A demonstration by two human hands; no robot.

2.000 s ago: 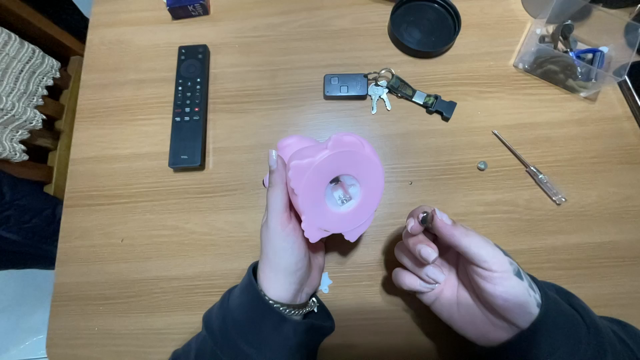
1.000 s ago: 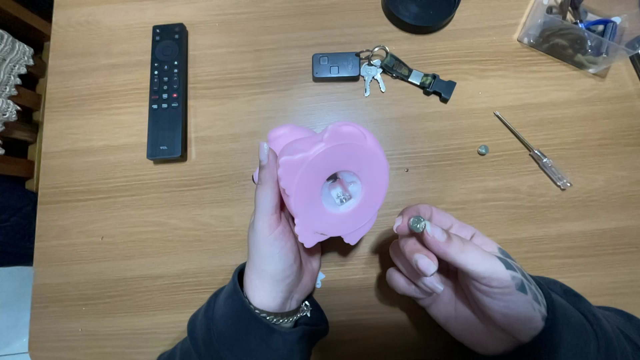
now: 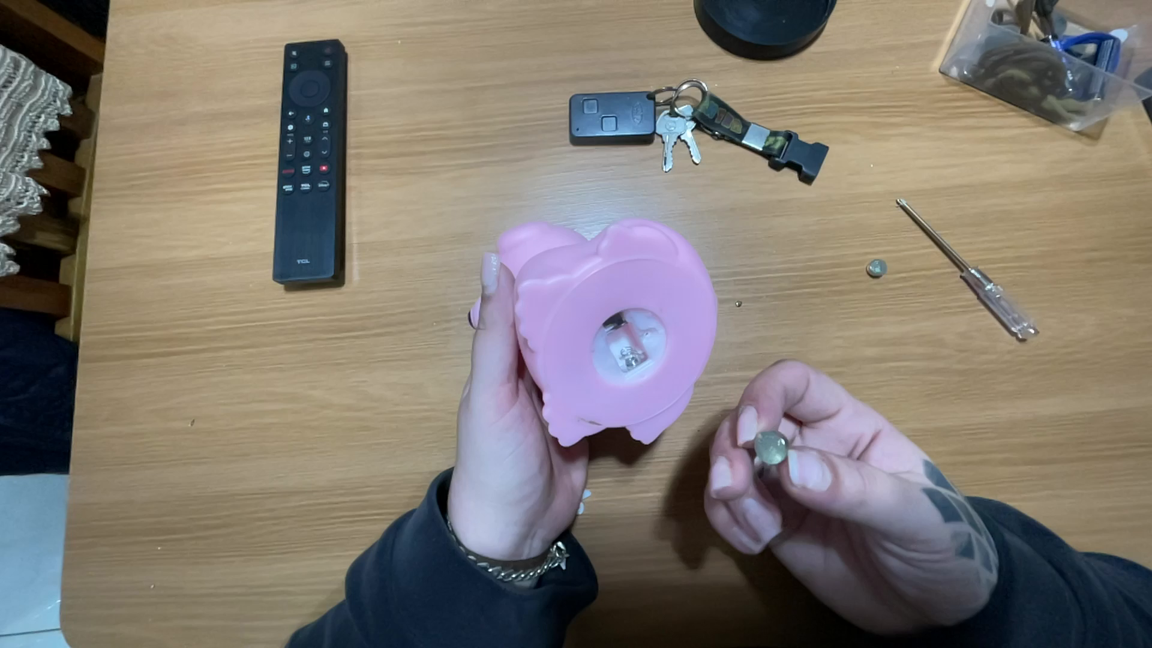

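Note:
My left hand (image 3: pixel 513 450) grips a pink soft-looking figure (image 3: pixel 558 306) from its left side, with the flat underside facing up. A round opening in that underside shows a white battery compartment with metal contacts (image 3: pixel 633 357) inside. Between the thumb and fingertips of my right hand (image 3: pixel 837 504) is a small round button cell (image 3: pixel 771 447), lower right of the figure and apart from it. Another small round cell (image 3: pixel 877 268) lies on the table, left of a screwdriver with a clear handle (image 3: pixel 999 304). A tiny screw (image 3: pixel 739 304) rests just right of the figure.
A black remote control (image 3: pixel 309 171) lies at the upper left. Keys (image 3: pixel 677 130) with a black fob and a strap lie beyond the figure. A round black lid or dish (image 3: pixel 765 22) and a clear plastic box (image 3: pixel 1035 76) of small items stand at the far side.
My right fingers have turned the button cell so that its flat face shows more. The left hand still holds the figure with its underside up.

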